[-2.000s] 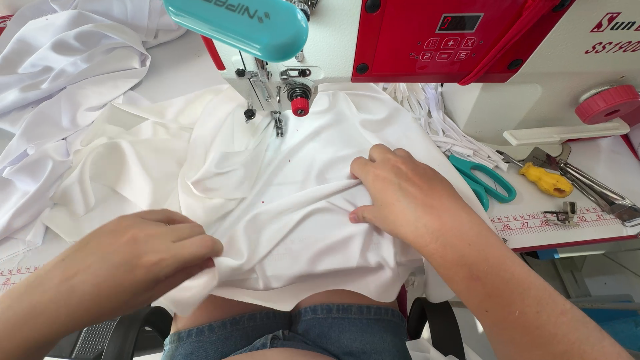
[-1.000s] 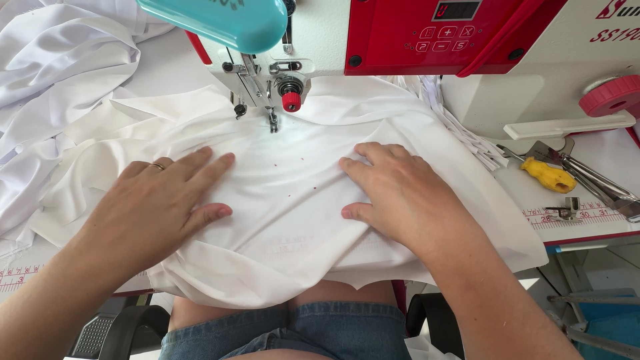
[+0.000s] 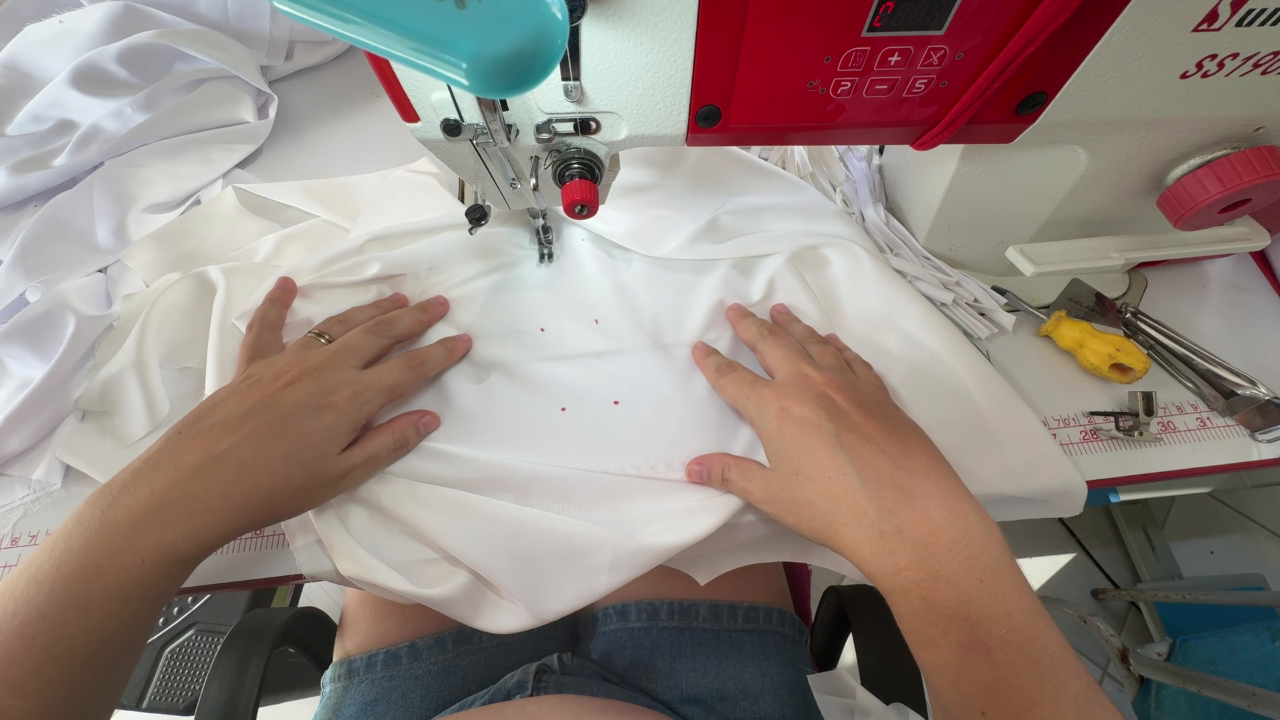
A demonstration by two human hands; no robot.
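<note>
White fabric (image 3: 590, 360) lies spread under the needle area of a sewing machine (image 3: 640, 90), with several small red dots on it between my hands. My left hand (image 3: 340, 400) rests flat on the fabric at the left, fingers apart, a ring on one finger. Across from it, my right hand (image 3: 810, 420) lies on the fabric with its fingers spread. The presser foot (image 3: 544, 240) stands beyond the dots; whether it touches the cloth I cannot tell.
More white cloth (image 3: 120, 130) is heaped at the left. At the right are white fabric strips (image 3: 930, 270), a yellow-handled screwdriver (image 3: 1095, 347), metal scissors or a similar tool (image 3: 1200, 365) and a loose metal presser foot (image 3: 1135, 415). A printed ruler (image 3: 1190, 425) runs along the table's front edge.
My left hand has gone from pinching the fabric's near edge to lying flat farther up on it. The cloth is smoother, its dots now plain. Teal-handled scissors seen earlier at the right are out of sight.
</note>
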